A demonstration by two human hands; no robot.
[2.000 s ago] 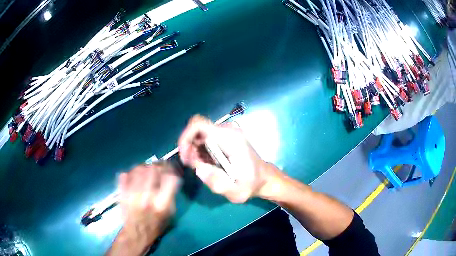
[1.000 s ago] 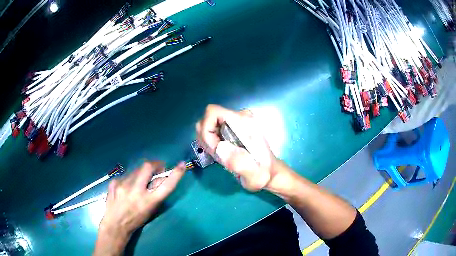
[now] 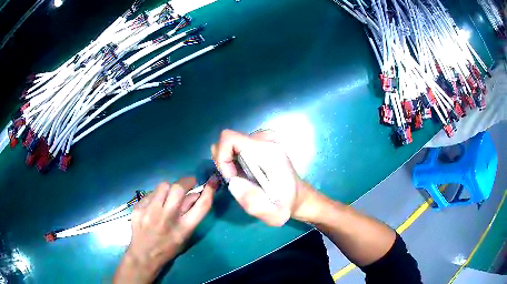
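A white-sleeved wire harness lies on the green bench with its red connector at the lower left. My left hand holds this cable near its other end, thumb and forefinger at the dark connector end. My right hand is closed around a pale flat metal tool, just right of the left fingertips. The fixture block is hidden under my hands. A dark wire end shows behind my left hand.
A fanned harness pile lies at the upper left of the green bench. Another harness pile with red ends towards the stool lies at the upper right. A blue stool stands on the grey floor at the right.
A second ago the metal block showed between my hands; now they cover it. My left hand has moved slightly right with the cable. My right hand has come slightly lower and closer to it.
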